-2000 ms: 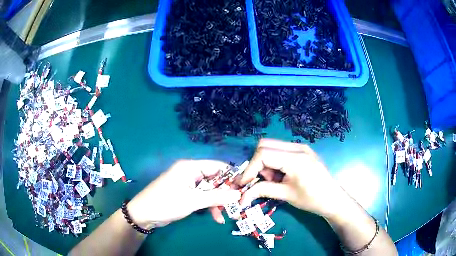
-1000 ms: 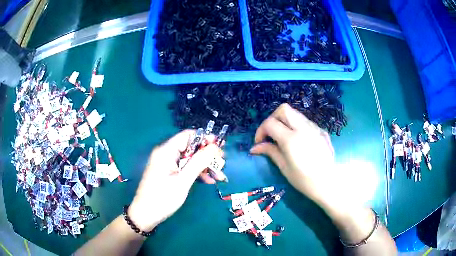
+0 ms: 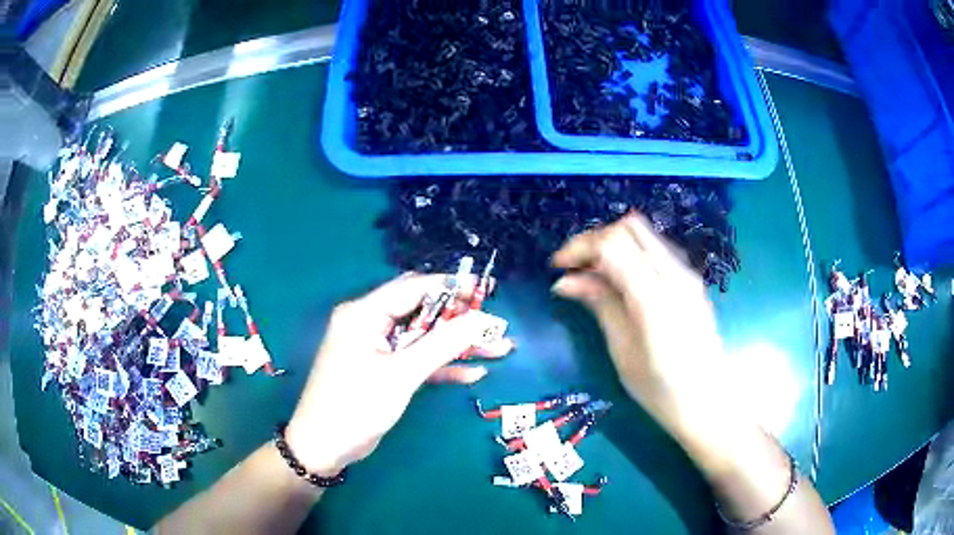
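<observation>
My left hand (image 3: 392,340) holds several short red-and-black cable assemblies (image 3: 458,303) with white tags, their clear ends pointing up and away. My right hand (image 3: 638,313) is blurred, at the near edge of the loose black clips (image 3: 492,225); its thumb and fingertips are close together, and whether a clip is between them cannot be told. A small group of tagged cable assemblies (image 3: 542,449) lies on the green surface below and between the hands. A big heap of tagged assemblies (image 3: 115,313) lies at the left.
A blue tray (image 3: 554,165) of black clips stands at the back, with a smaller blue tray (image 3: 649,146) inside its right side. Another bunch of assemblies (image 3: 866,326) lies at the far right, near a tall blue bin (image 3: 905,136). A metal strip (image 3: 214,68) crosses the back.
Two seconds ago both hands were together over the assemblies. They have parted; my right hand has moved away to the clips, and my left hand has shifted up with its bunch.
</observation>
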